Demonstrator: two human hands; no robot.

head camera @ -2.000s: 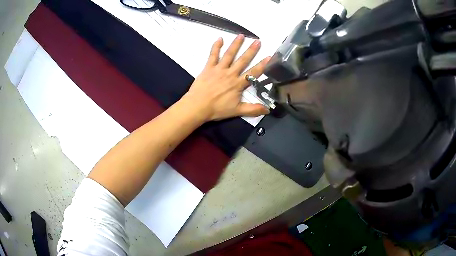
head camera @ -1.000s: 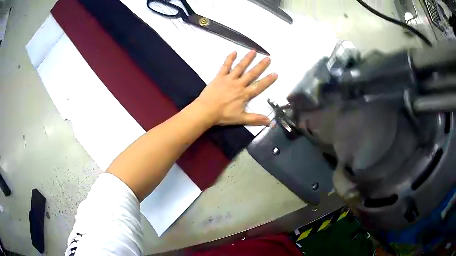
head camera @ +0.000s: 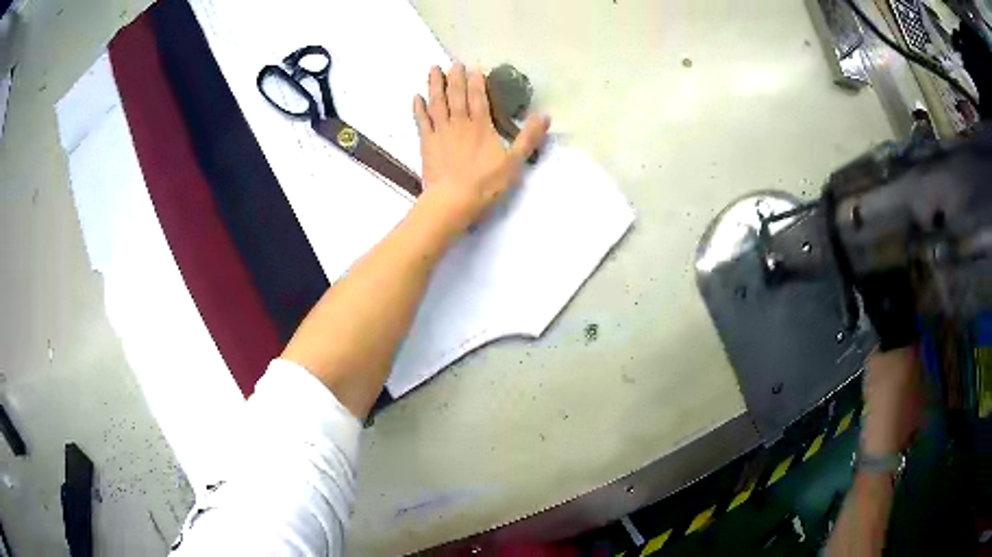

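Observation:
My left hand point(head camera: 468, 147) lies palm down on the white paper marker point(head camera: 533, 239), fingers extended, thumb spread. A grey metal piece, perhaps a clamp point(head camera: 510, 96), lies between its fingers and thumb; I cannot tell if it is gripped. Black-handled shears point(head camera: 346, 136) lie on the paper, blade tips hidden by the hand. Beneath the paper, the fabric stack shows maroon point(head camera: 174, 212) and navy bands beside white. The cutting machine point(head camera: 914, 218) stands at right, its base plate point(head camera: 778, 337) on the table, apart from the stack. My right hand point(head camera: 894, 375) is below its housing, mostly hidden.
The pale table point(head camera: 653, 131) has a curved metal-trimmed edge in front. A long black bar point(head camera: 76, 500) lies at the lower left, with a smaller black piece beside it. A cable point(head camera: 897, 44) and metal parts are at the upper right. Yellow-black tape point(head camera: 696, 522) marks the floor.
The machine has moved right, away from the stack. My left hand has shifted up and left on the paper, beside the metal piece. The shears appear further left, and my right forearm now shows.

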